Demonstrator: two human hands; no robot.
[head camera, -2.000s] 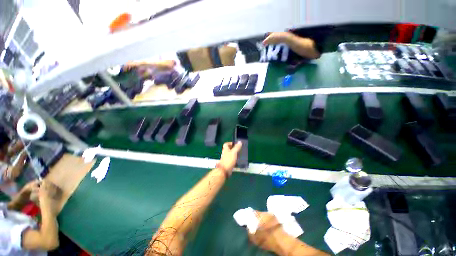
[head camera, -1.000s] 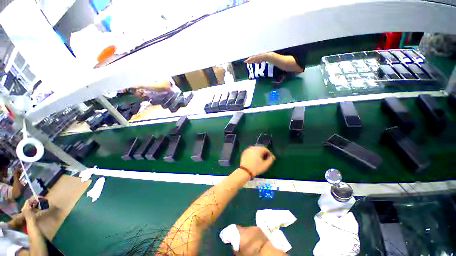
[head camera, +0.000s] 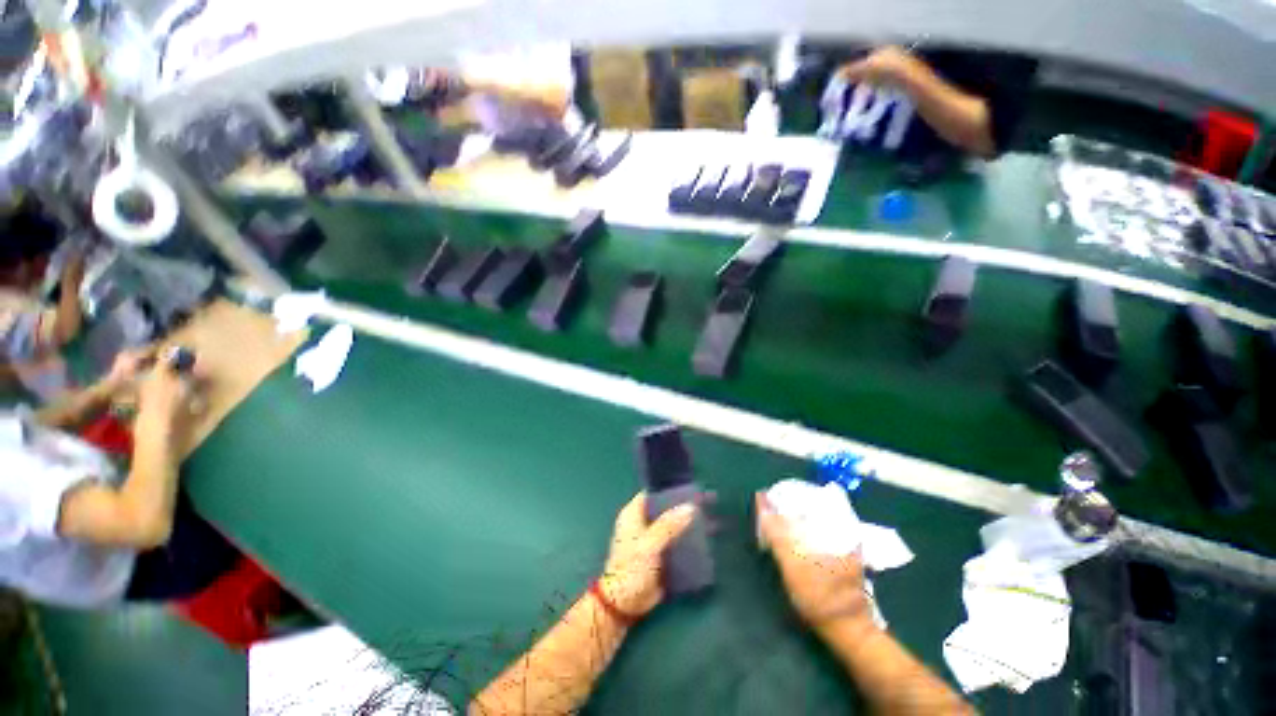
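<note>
My left hand (head camera: 644, 554) holds a dark grey plastic housing (head camera: 682, 539) upright over the green bench, its glossy black end at the top. My right hand (head camera: 814, 567) is just to the right of it, with a bunched white wiping cloth (head camera: 816, 518) at the fingers. The cloth and the housing are apart. A spare white wipe (head camera: 884, 547) shows beside the right hand; where it ends and the held cloth begins is hard to tell.
Dark housings (head camera: 724, 333) lie on the green belt beyond the white strip (head camera: 588, 385). A blue item (head camera: 841, 470) is on the strip. A metal-topped bottle (head camera: 1086, 516), white wipes (head camera: 1010, 616) and a clear tray (head camera: 1206, 657) are at right. A person (head camera: 84, 490) works at left.
My left hand has come back from the belt to the bench with a housing in it. My right hand has risen with the cloth. The camera view has shifted.
</note>
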